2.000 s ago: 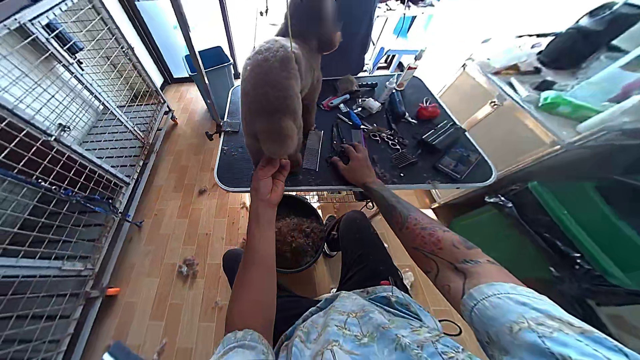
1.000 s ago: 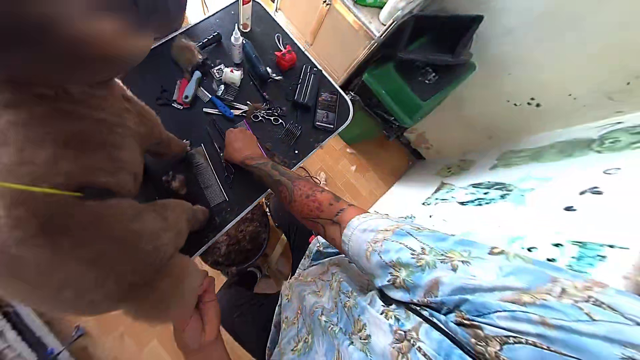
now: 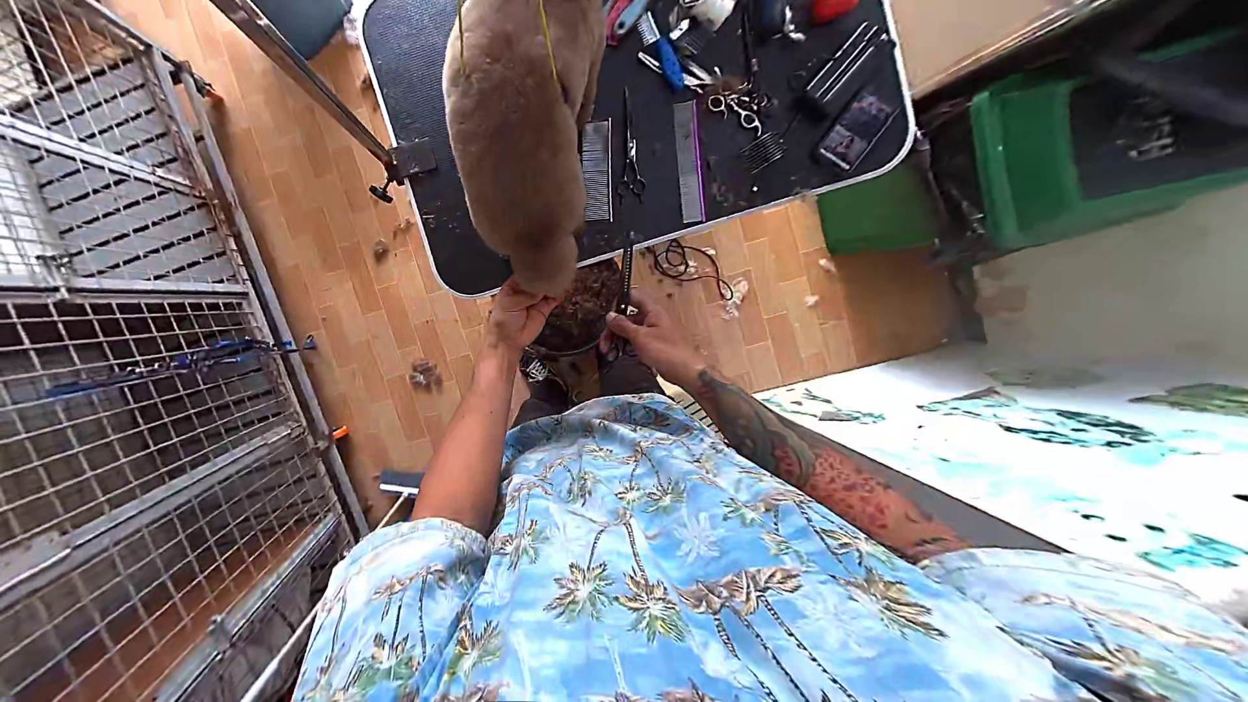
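A dog with short brown fur (image 3: 517,127) stands on the black grooming table (image 3: 409,107), its rear toward me. My left hand (image 3: 517,314) grips the end of the dog's tail or a rear paw; which one I cannot tell. In my right hand (image 3: 648,336) is a pair of grooming shears (image 3: 627,283), pointing up toward the table's near edge. A steel comb (image 3: 597,171), another pair of scissors (image 3: 632,156) and a comb with a purple spine (image 3: 689,161) lie right of the dog. Yellow cords run down over the dog's back.
Blue-handled grooming tool (image 3: 669,60), silver scissors (image 3: 738,109) and a black case (image 3: 858,127) lie farther right. A metal post is clamped to the table's left edge. Under the near edge stands a tub of cut hair (image 3: 585,302). Wire cages (image 3: 146,361) line the left; green bins (image 3: 1024,146) stand right.
My right hand has left the tabletop and now holds shears in front of the table's near edge. The view has swung right and back.
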